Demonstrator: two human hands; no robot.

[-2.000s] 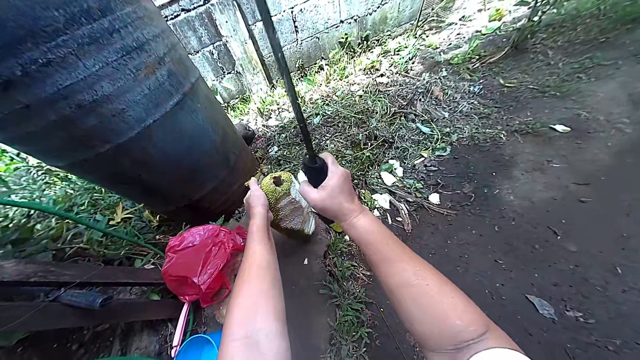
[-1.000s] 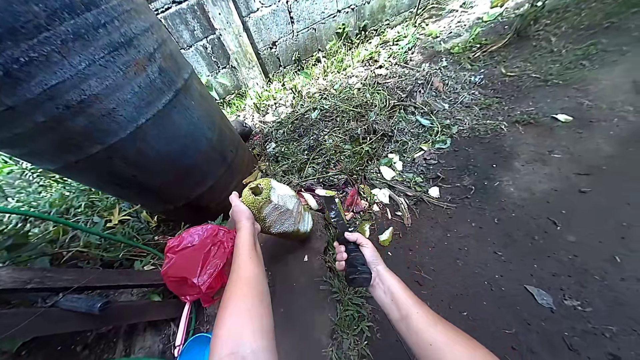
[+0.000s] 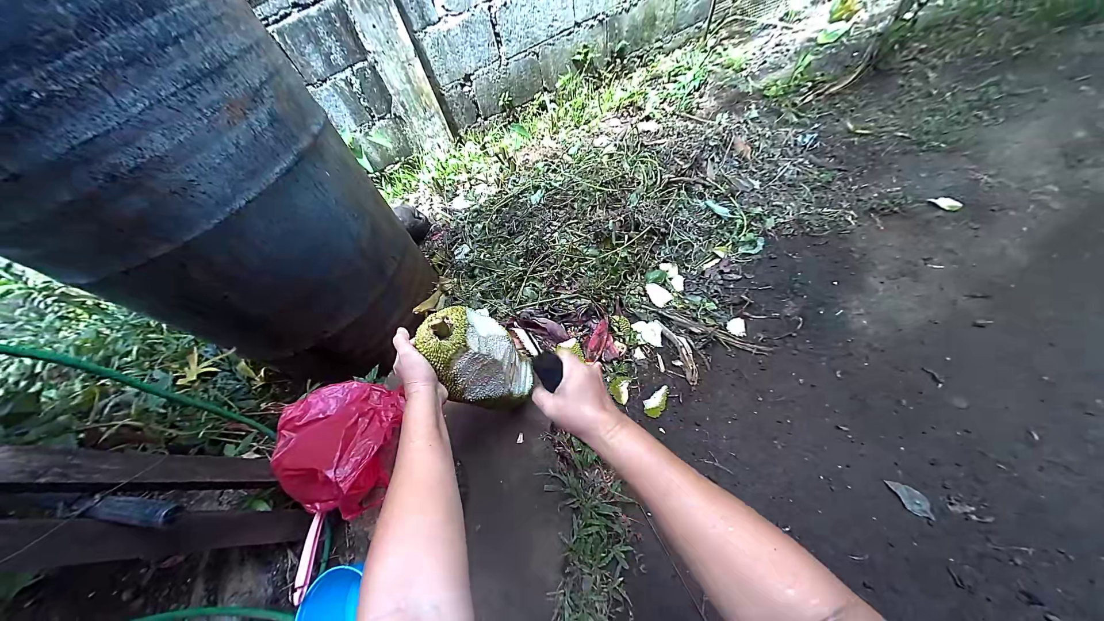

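Observation:
A jackfruit (image 3: 483, 366) with green bumpy skin, partly pared to white flesh on its upper and right sides, lies above a concrete strip. My left hand (image 3: 416, 366) grips its stem end from the left. In my right hand (image 3: 580, 398) is the black handle of a large blade (image 3: 548, 369), held at the fruit's right end; most of the blade is hidden or too blurred to make out. Cut pieces of rind (image 3: 655, 402) lie on the soil to the right of that hand.
A dark metal drum (image 3: 259, 198) stands at the upper left. A red plastic bag (image 3: 336, 448), a blue container (image 3: 332, 595) and wooden planks (image 3: 129, 470) are at the lower left. A green hose (image 3: 138, 384) runs beside the drum. A block wall (image 3: 466, 56) is behind.
Two seconds ago the blade stood raised above the fruit; one second ago it was low, right of the fruit. Now my right hand is up against the fruit's right end. My left hand stays on the fruit.

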